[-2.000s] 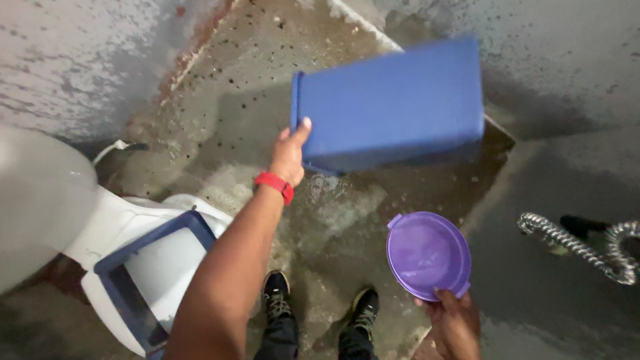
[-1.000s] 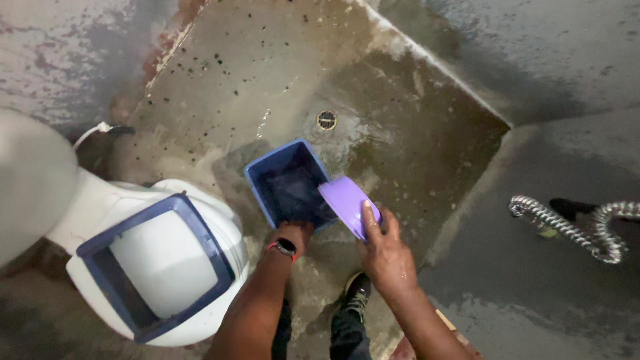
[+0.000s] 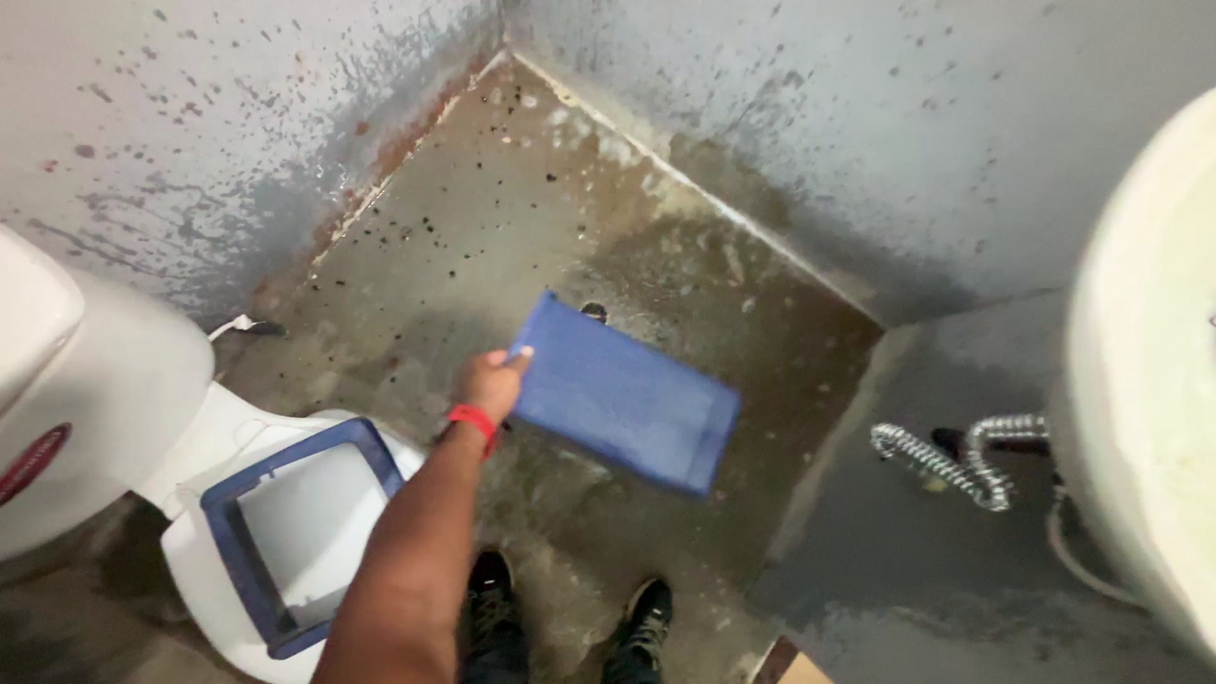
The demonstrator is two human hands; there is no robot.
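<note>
My left hand (image 3: pixel 492 385), with a red band at the wrist, grips the rim of a blue plastic bin (image 3: pixel 622 399). The bin lies tilted on its side in the air above the wet floor, its base toward the lower right and its opening toward the hand; its inside is hidden. A floor drain (image 3: pixel 595 312) shows just past its upper side. To the left, a blue plastic frame-like lid (image 3: pixel 228 532) with an open middle rests on the closed toilet (image 3: pixel 195 570). My right hand is out of view, and so is the purple bowl.
The white toilet tank (image 3: pixel 123 332) stands at the left. A white basin (image 3: pixel 1140 361) juts in at the right, beside a coiled metal hose (image 3: pixel 940 470). Stained walls meet behind the wet concrete floor (image 3: pixel 494 237). My shoes (image 3: pixel 650 613) are at the bottom.
The bin, upright with its opening up one second ago, is now tipped on its side in my left hand. My right hand and the purple bowl have left the view.
</note>
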